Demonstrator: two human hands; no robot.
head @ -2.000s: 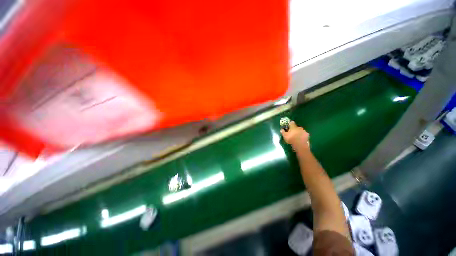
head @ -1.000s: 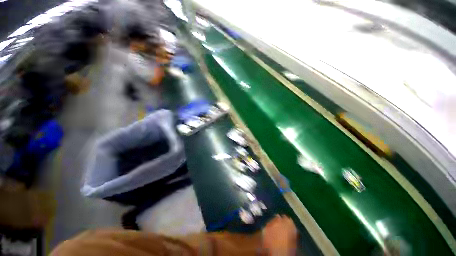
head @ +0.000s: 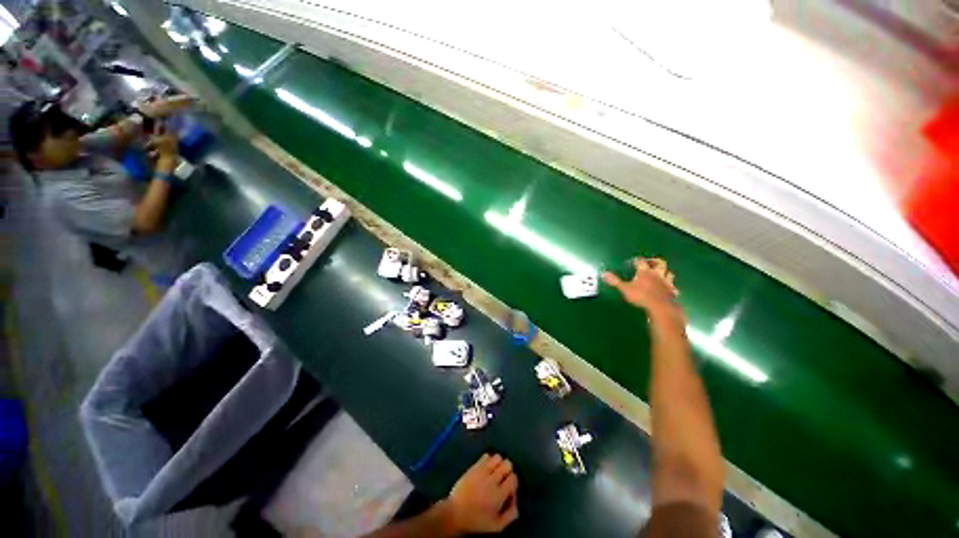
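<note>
My right hand point(head: 646, 286) reaches over the green conveyor belt, thumb and fingers apart, with nothing seen in it. A white housing cover point(head: 579, 284) lies on the belt just left of the thumb, not touching it. My left hand point(head: 486, 494) is over the near edge of the dark bench with its fingers curled; whether it holds anything is hidden. Several inner assemblies lie loose on the bench, one point(head: 571, 449) right of my left hand and another point(head: 552, 377) by the belt's edge. A white cover point(head: 451, 353) lies among them.
A blue parts tray point(head: 261, 241) and a white strip with black pieces point(head: 301, 255) lie farther up the bench. A lined black crate point(head: 200, 478) stands at left. A person point(head: 95, 179) works at the far bench. A red thing point(head: 939, 189) shows at the right edge.
The view has swung and sharpened. My right hand now shows out over the belt. My left hand shows curled at the bench, and the red thing has come in at the right.
</note>
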